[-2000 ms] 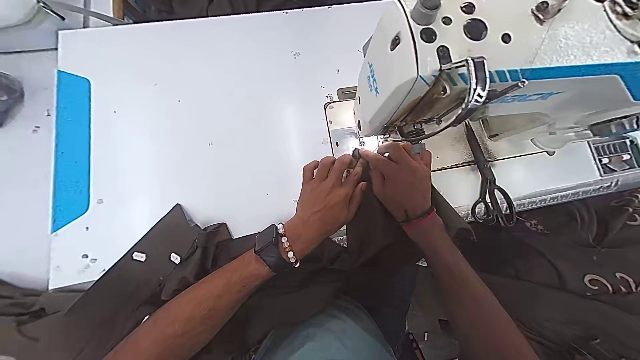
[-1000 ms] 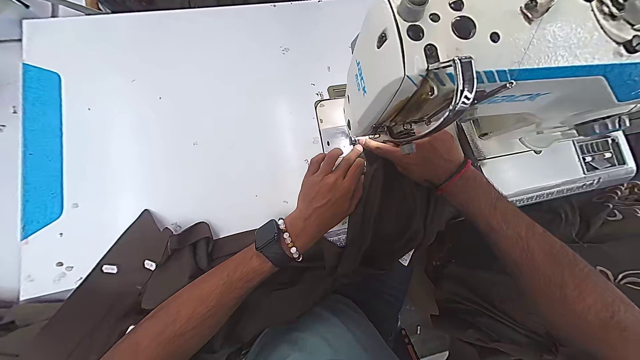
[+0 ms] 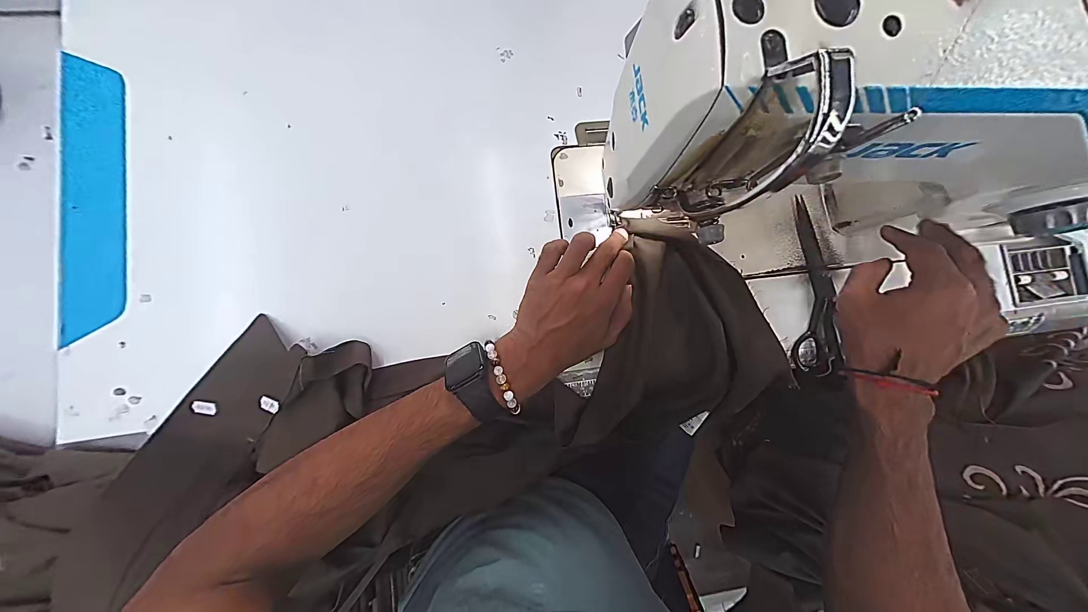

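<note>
A Jack sewing machine (image 3: 765, 110) stands at the upper right, its needle area lit over a metal plate (image 3: 584, 183). Dark brown fabric (image 3: 680, 340) runs from under the presser foot down over the table edge to the lap. My left hand (image 3: 574, 297), with a watch and a beaded bracelet at the wrist, presses and pinches the fabric's edge just beside the needle area. Off the cloth, my right hand (image 3: 918, 302) is raised at the right with fingers apart, holding nothing. Close to its left lie black-handled scissors (image 3: 818, 323), blades pointing at the machine bed.
The white tabletop (image 3: 340, 187) carries scattered thread scraps and has a blue strip (image 3: 93, 204) at its left end. More brown fabric with small white stickers (image 3: 204, 408) drapes the front edge at left. Embroidered dark fabric (image 3: 1020, 476) lies at the lower right.
My right hand has let go of the fabric by the needle and moved right, near the scissors. My left hand stays on the cloth beside the needle area.
</note>
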